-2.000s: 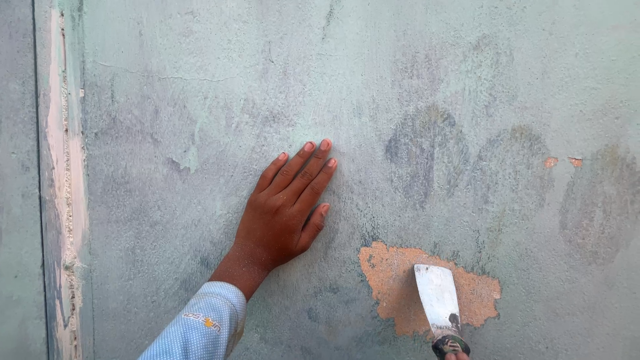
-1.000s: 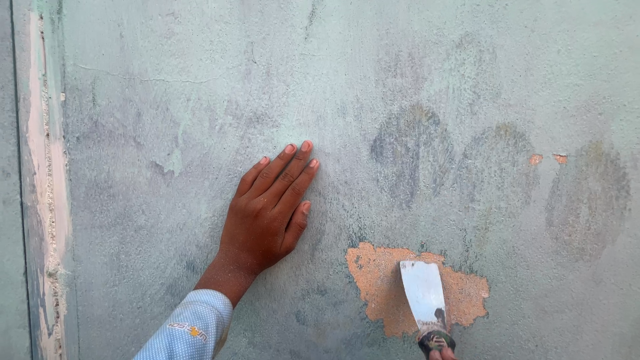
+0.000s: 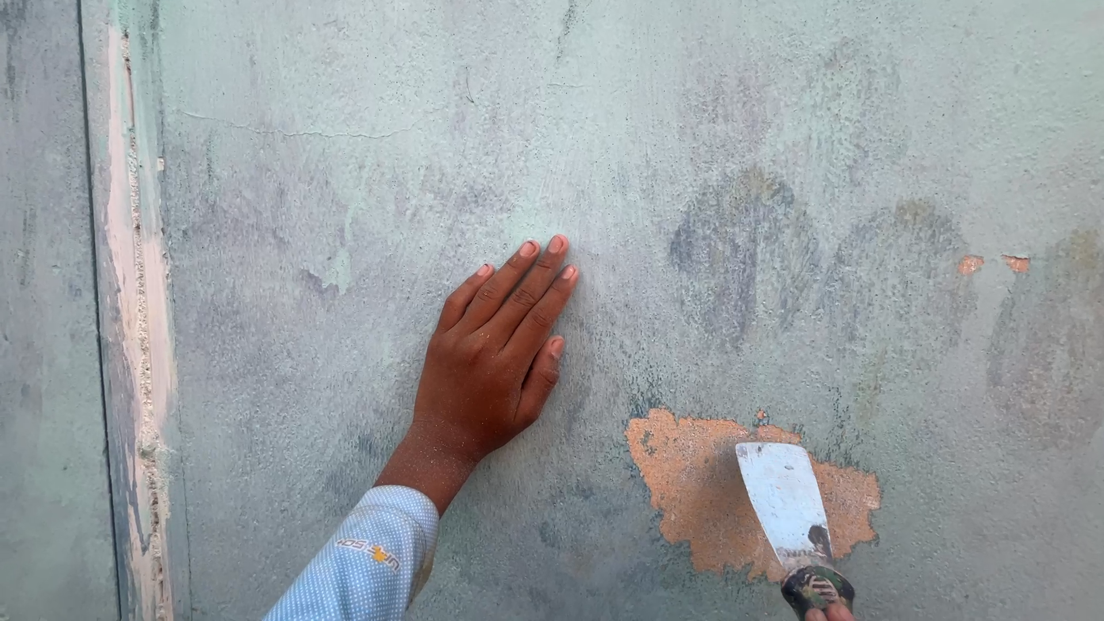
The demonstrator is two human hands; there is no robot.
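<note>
My left hand [image 3: 487, 366] lies palm down against a painted wall [image 3: 414, 69], its fingers pointing up and to the right and holding nothing. At the bottom right edge, my right hand [image 3: 830, 612] grips the dark handle of a putty knife [image 3: 780, 496]; only fingertips show. The metal blade points upward over an orange-brown bare patch [image 3: 690, 492] where the green-grey paint is gone. Whether the blade's edge touches the wall cannot be told.
A groove with pale, rough edges [image 3: 142, 345] runs down the left side, beside a narrow dark joint. Dark oval stains [image 3: 746, 259] mark the wall at right, near two small chips [image 3: 970, 265] in the paint. A thin crack crosses the upper left.
</note>
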